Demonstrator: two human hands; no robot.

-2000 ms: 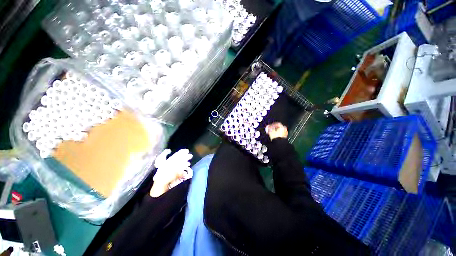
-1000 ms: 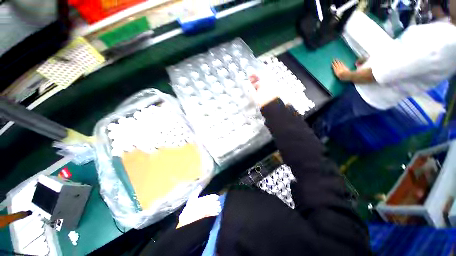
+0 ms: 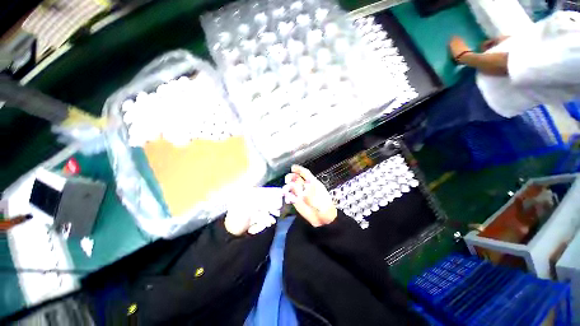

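My left hand [image 3: 239, 219] is low at the centre, closed around a bunch of small white caps [image 3: 262, 210]. My right hand [image 3: 313, 198] is beside it, fingertips bent together at the caps; a small pale piece seems to be between them, but glare hides its shape. The lined parts bin [image 3: 130, 191] holds loose white caps [image 3: 181, 108] and a tan cardboard sheet [image 3: 198, 167]. The clear blister tray [image 3: 286, 76] stands right of the bin. Assembled pieces [image 3: 375, 188] stand in rows on the black tray [image 3: 407, 219] in the wire basket.
A second black tray [image 3: 416, 57] with white pieces lies behind the blister tray. A grey meter [image 3: 79, 205] is at the far left, near an orange-handled tool [image 3: 14, 221]. Another person's arm [image 3: 486, 62] is at upper right. Blue crates [image 3: 470, 286] and a white-framed box [image 3: 528, 219] are at right.
My right hand has moved from the blister tray back to my left hand. The view has shifted, showing more of the wire basket. My left hand still holds the caps.
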